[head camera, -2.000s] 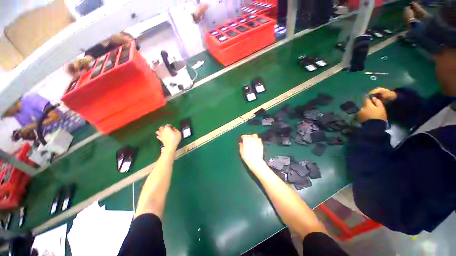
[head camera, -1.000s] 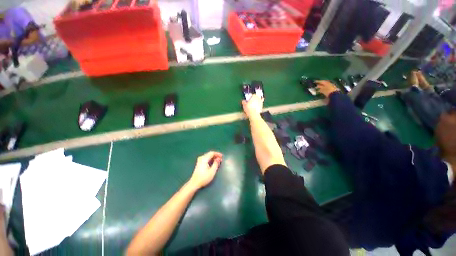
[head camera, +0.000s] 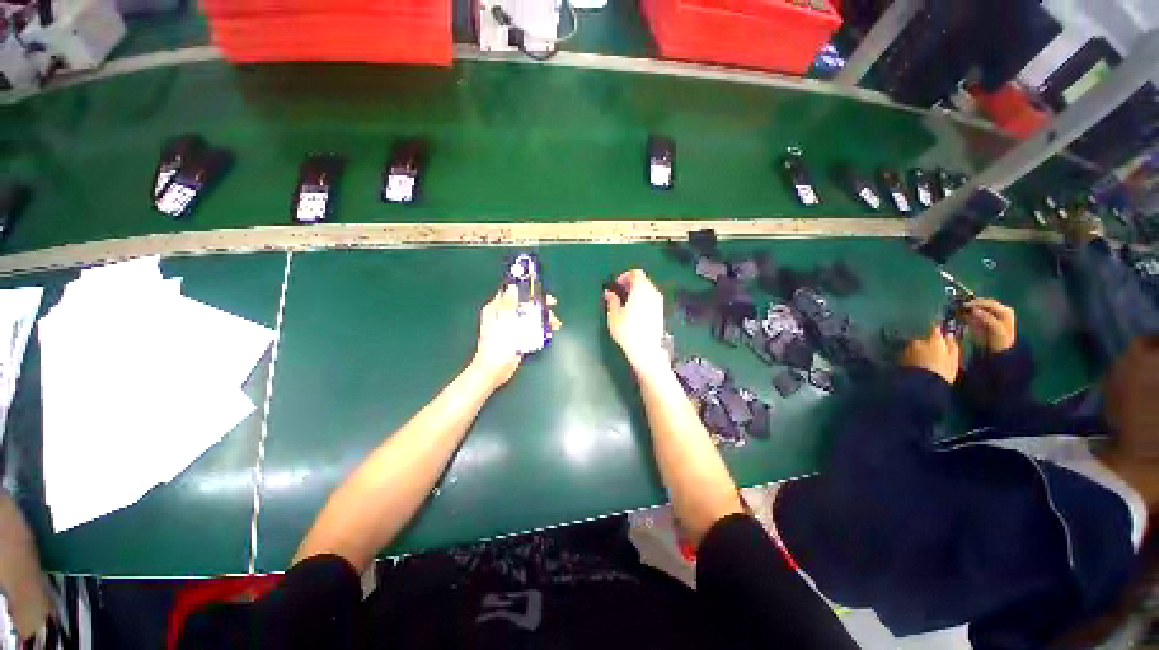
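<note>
My left hand (head camera: 502, 333) holds a black mobile phone (head camera: 529, 302) above the green bench, its back with a pale patch facing up. My right hand (head camera: 636, 315) is just right of it, apart from the phone, with its fingertips pinched on a small dark piece (head camera: 616, 290), which looks like a battery cover. A loose pile of dark battery covers (head camera: 794, 325) lies to the right of my right hand, with a smaller heap (head camera: 725, 400) nearer to me.
Several phones (head camera: 402, 173) stand spaced along the green conveyor strip beyond the beige rail (head camera: 445, 235). Red trays (head camera: 331, 32) are at the far side. White paper sheets (head camera: 127, 381) lie at left. At right, a neighbour's hands (head camera: 962, 340) work on a small item beside a metal upright (head camera: 1055, 137).
My right hand has drawn back from the strip to the bench. My left hand, empty before, now holds a phone. One phone is gone from the central pair on the strip. The neighbour's hand has withdrawn.
</note>
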